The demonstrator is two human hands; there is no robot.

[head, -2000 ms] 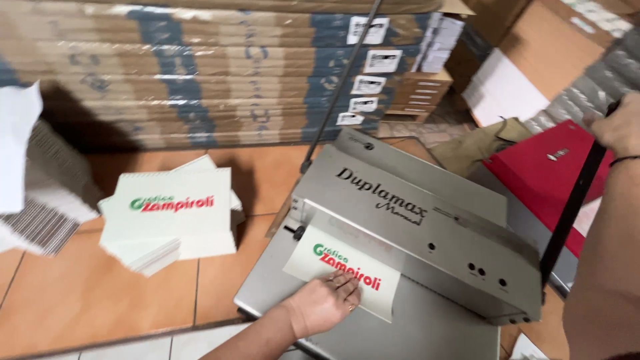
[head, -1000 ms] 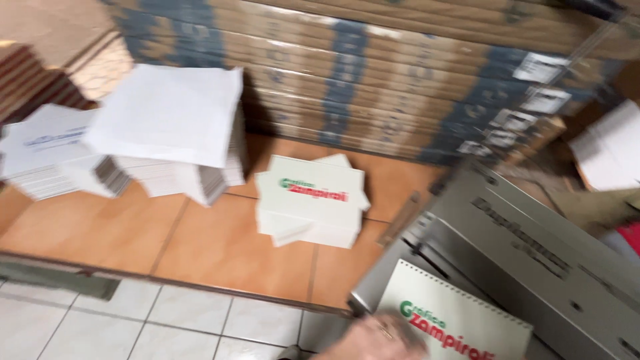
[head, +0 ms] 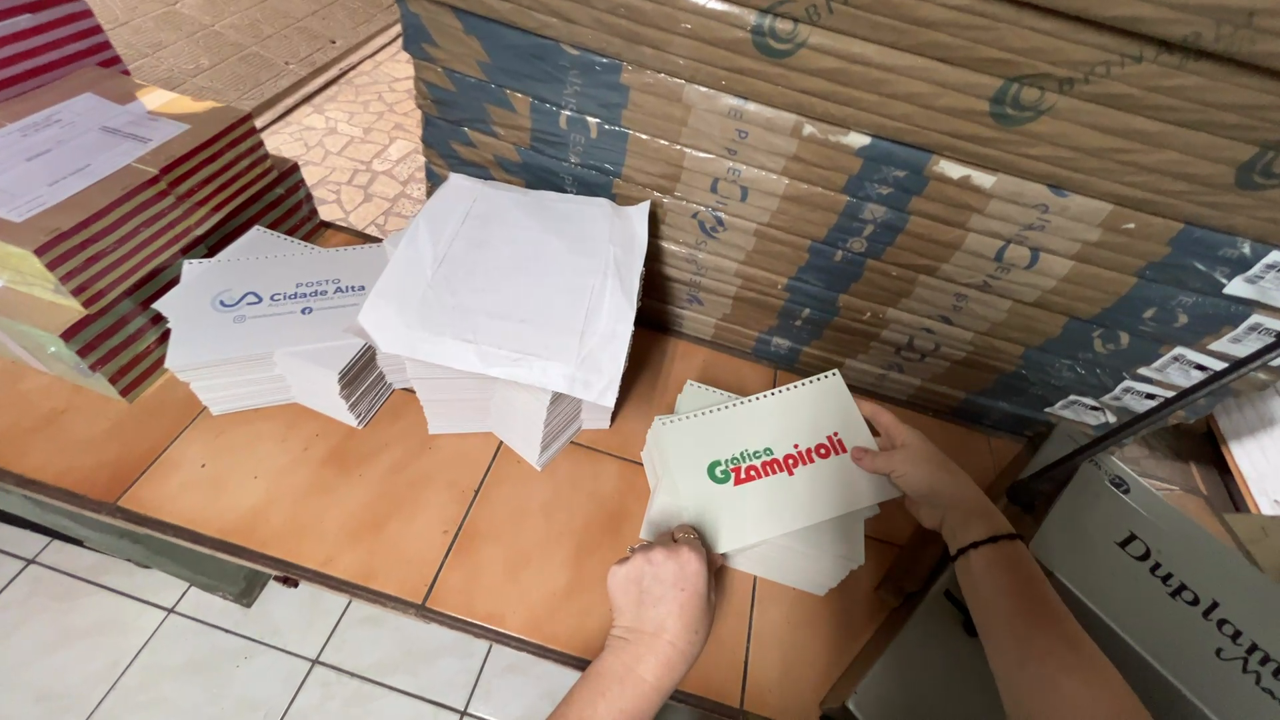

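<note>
A pale printed sheet or thin pad with a row of punched holes along its top edge lies over a stack of similar punched sheets on the orange tiles. My left hand, with rings on its fingers, grips its lower left corner. My right hand, a dark band at the wrist, pinches its right edge between thumb and fingers. The grey Duplamax manual punching machine stands at the lower right, partly behind my right forearm.
Left of my hands are a tall paper stack under a loose white sheet and another punched stack. Wrapped bundles sit at far left. Flat cartons form a wall behind. The tiled counter's front edge runs below.
My left hand and the punched sheet have moved off the machine onto the tile-top stack. My right hand, earlier on the machine's lever, now holds the sheet's right edge. The view has swung left.
</note>
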